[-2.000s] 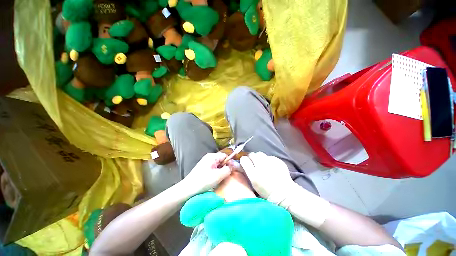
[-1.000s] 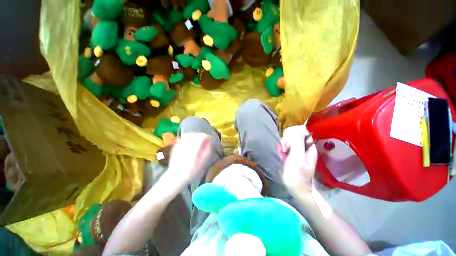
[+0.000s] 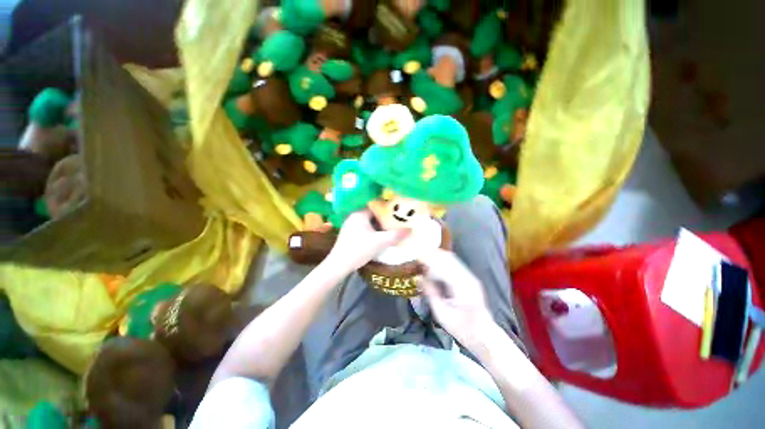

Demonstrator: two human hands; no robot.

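Observation:
A plush toy (image 3: 428,163) stands upright above my lap with its front towards me. It has a green top, a pale yellow knob, a smiling pale trunk, a white collar and a brown pot with gold lettering. My left hand (image 3: 361,241) grips it at the trunk and collar. My right hand (image 3: 457,293) is blurred at the right side of the brown pot, with its fingers against or close to it. I cannot tell if it grips the pot or holds a small tool.
A yellow woven sack (image 3: 579,126) full of similar toys lies ahead. An open cardboard carton (image 3: 126,167) is at the left, with more toys (image 3: 130,369) below it. A red stool (image 3: 621,310) at the right bears white paper (image 3: 692,272) and a flat black object (image 3: 730,310).
The toy was on my lap with its green top towards me; now it is upright and facing me. My left hand has taken hold of it. My right hand has moved in from beside the stool.

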